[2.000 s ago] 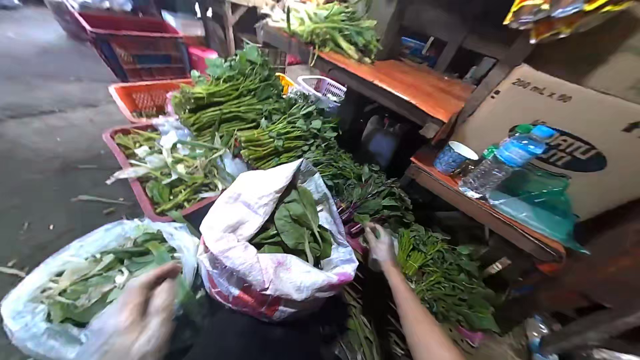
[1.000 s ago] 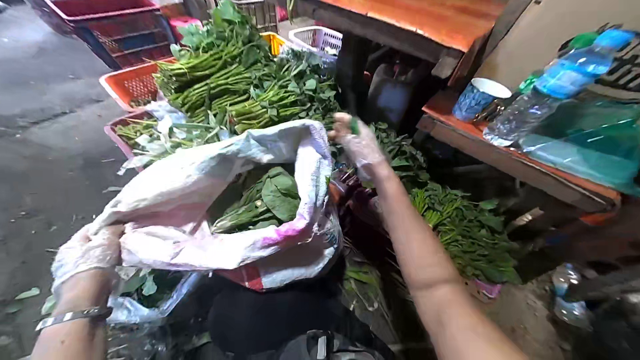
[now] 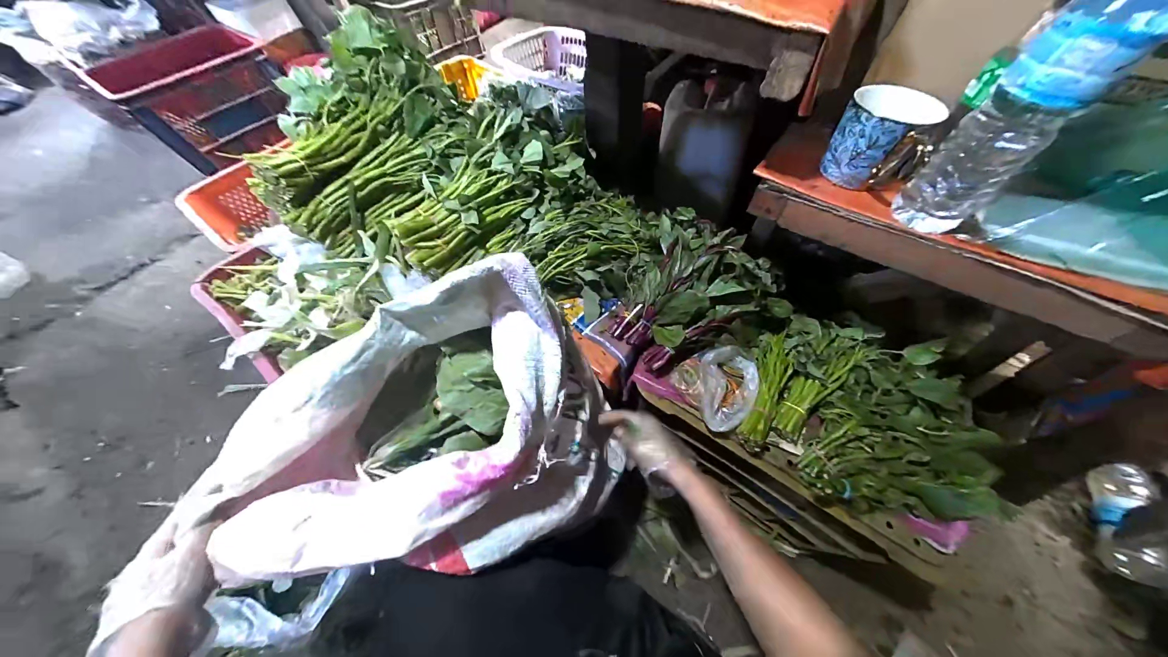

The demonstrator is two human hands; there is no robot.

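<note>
A white woven sack with pink and red patches stands open-mouthed before me, with leafy greens inside. My left hand, in a clear plastic glove, grips the sack's rim at its lower left. My right hand, gloved too, is at the sack's right side, near or touching it; its hold cannot be told. Right of that hand, a clear plastic bag of rubber bands lies beside purple-stemmed bunches and tied green bunches. Large stacked bundles of green stems rise behind the sack.
An orange basket and a pink crate of trimmings stand at left, a dark red crate behind. At right, a bench bears a blue patterned mug and a plastic bottle. A clear plastic bag lies below the sack.
My left hand has moved from above the bag of leaves to the sack's rim. The sack's mouth is spread wider than two seconds ago. My right hand has come down to the sack's side.
</note>
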